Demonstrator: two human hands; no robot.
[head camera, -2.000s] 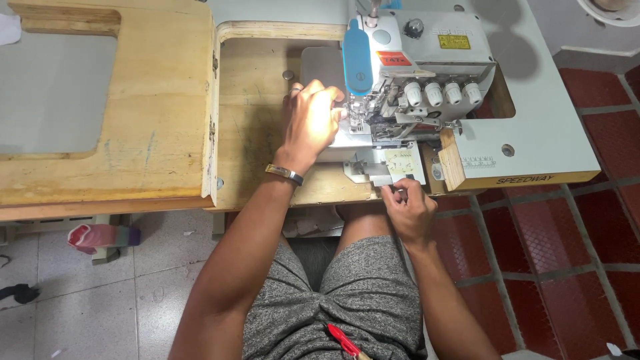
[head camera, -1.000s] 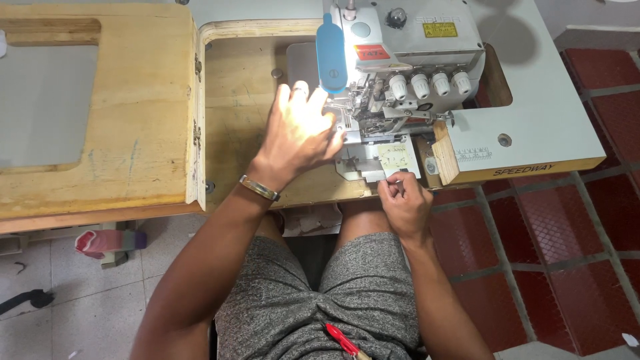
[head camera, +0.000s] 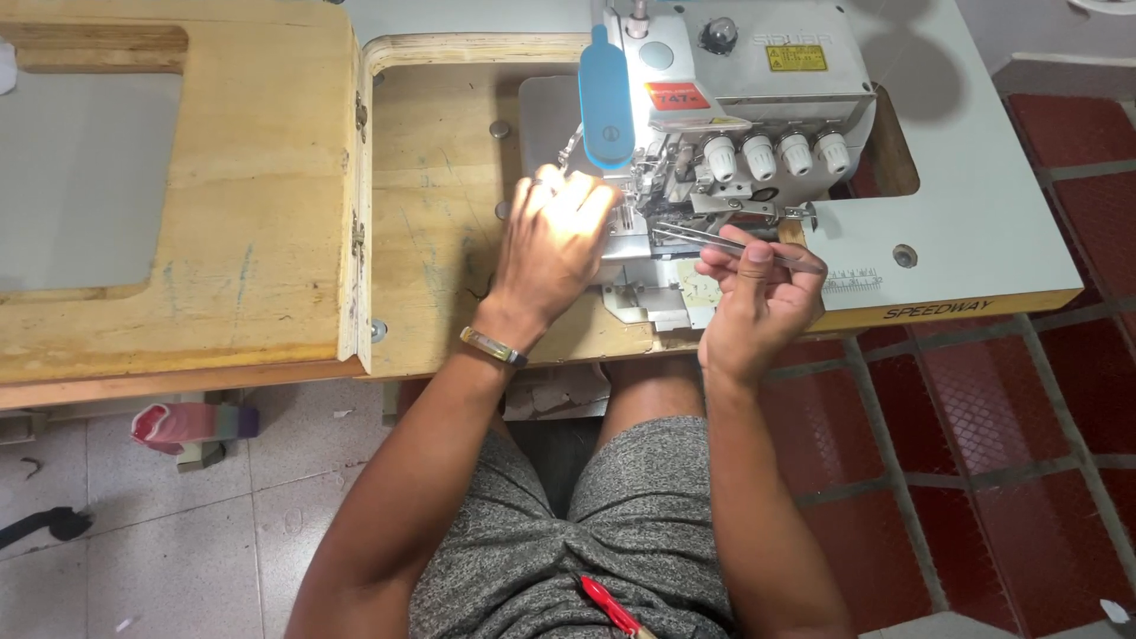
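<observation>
In the head view, my right hand (head camera: 754, 293) holds metal tweezers (head camera: 710, 240), whose tips point left into the lower front of a white overlock sewing machine (head camera: 772, 53). My left hand (head camera: 555, 244) is at the left of the needle area, fingers bent; whether it pinches anything there is hidden. A blue oblong piece (head camera: 607, 106) stands on the machine's head above that hand. The swung-out front cover (head camera: 670, 297) lies below the needle area, with a pale patch bearing writing on it. Several white tension dials (head camera: 759, 157) line the machine's front.
The machine sits in a cutout of the table (head camera: 958, 248), its wooden edge below my wrists. A hinged wooden panel (head camera: 266, 204) extends left. A red pen (head camera: 608, 603) lies on my lap. A pink and purple roll-like thing (head camera: 191, 423) is low at the left.
My right hand has risen from the front cover's lower edge toward the machine's lower front, and the tweezers now show plainly in it. My left hand stays beside the needle area.
</observation>
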